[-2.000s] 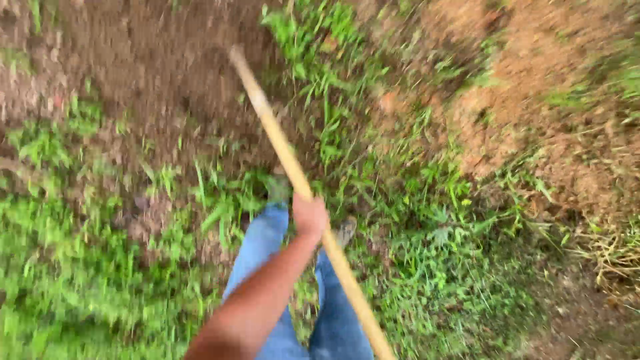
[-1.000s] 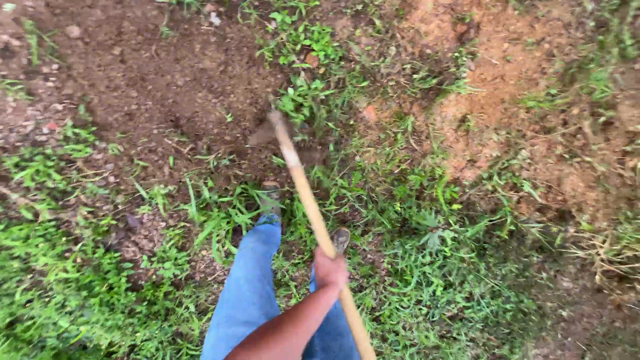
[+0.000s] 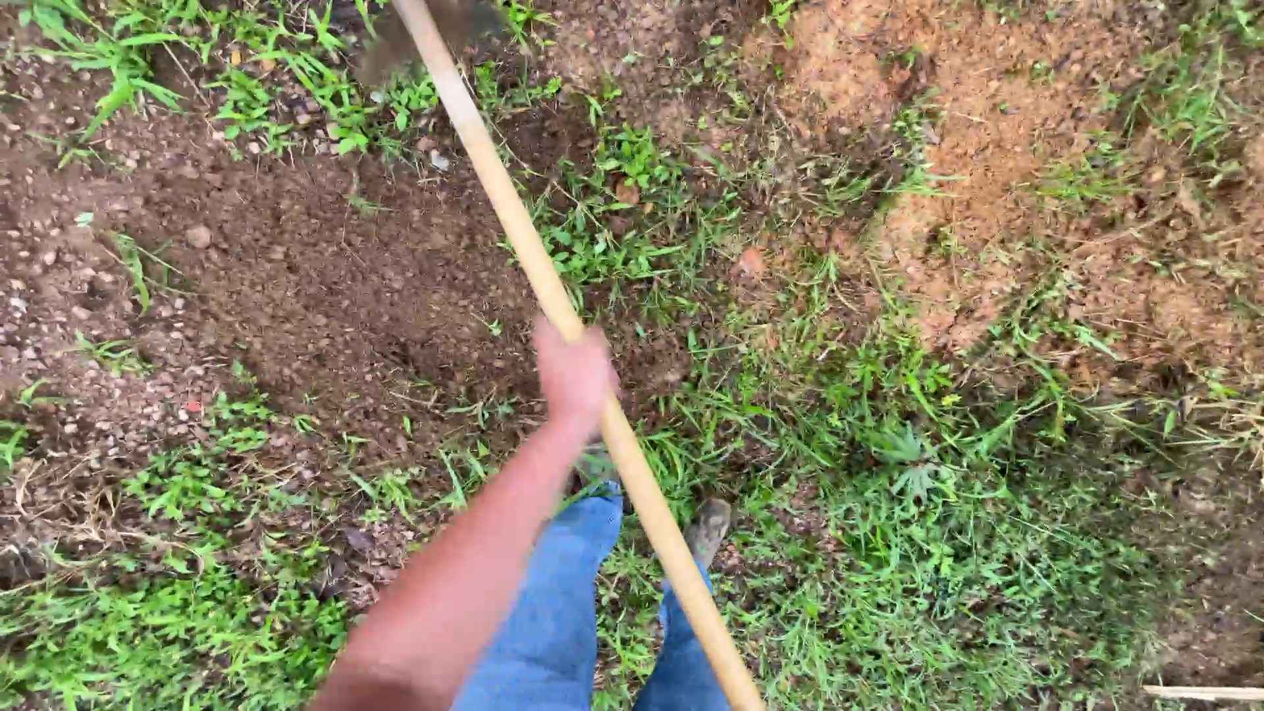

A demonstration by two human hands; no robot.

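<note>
My left hand [image 3: 575, 380] is closed around the pale wooden handle [image 3: 513, 222] of a long tool that looks like a hoe. The handle slants from the top left of centre down to the bottom edge, passing over the gap between my legs. At the top edge, the dark metal head [image 3: 430, 39] is blurred and partly cut off, over or against weeds and brown soil; whether it touches them I cannot tell. My right hand is out of view.
Bare brown soil [image 3: 326, 267] with small stones lies left of the handle, orange earth [image 3: 968, 188] at upper right. Green weeds [image 3: 889, 553] grow around my feet. My jeans [image 3: 543, 612] and one worn shoe [image 3: 708, 531] show below; a pale stick [image 3: 1200, 692] lies at lower right.
The tool's head has moved away from my feet, toward the top edge, since a second ago. My left hand has moved forward with the handle and keeps its grip.
</note>
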